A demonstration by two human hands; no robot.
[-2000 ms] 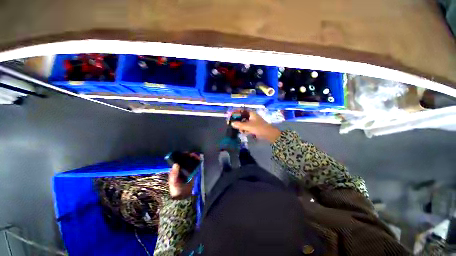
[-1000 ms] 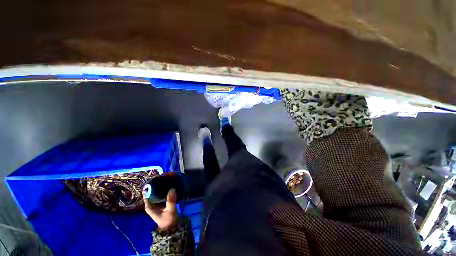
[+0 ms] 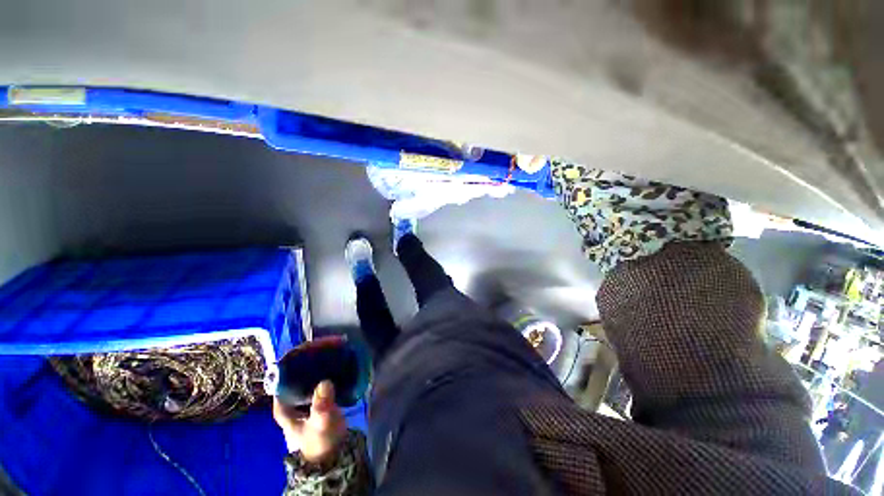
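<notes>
My left hand (image 3: 318,426) is shut on a dark thread spool (image 3: 315,373) with a teal rim, held at the lower left beside the large blue crate. The spool's pale end faces left. My right hand is hidden under the counter edge; only its leopard-print sleeve (image 3: 649,215) shows, reaching in at the blue parts bins (image 3: 330,136). What the right hand holds cannot be seen.
The large blue crate (image 3: 145,291) at the lower left holds brown coiled cord (image 3: 165,380). A pale counter edge (image 3: 388,68) crosses the top. Crinkled clear plastic (image 3: 426,192) hangs below the bins. A white-rimmed bucket (image 3: 539,339) stands on the floor near my legs.
My right hand has gone from view beneath the counter. The view has moved closer to the counter edge. My left hand still holds its spool, now turned with its pale end to the left.
</notes>
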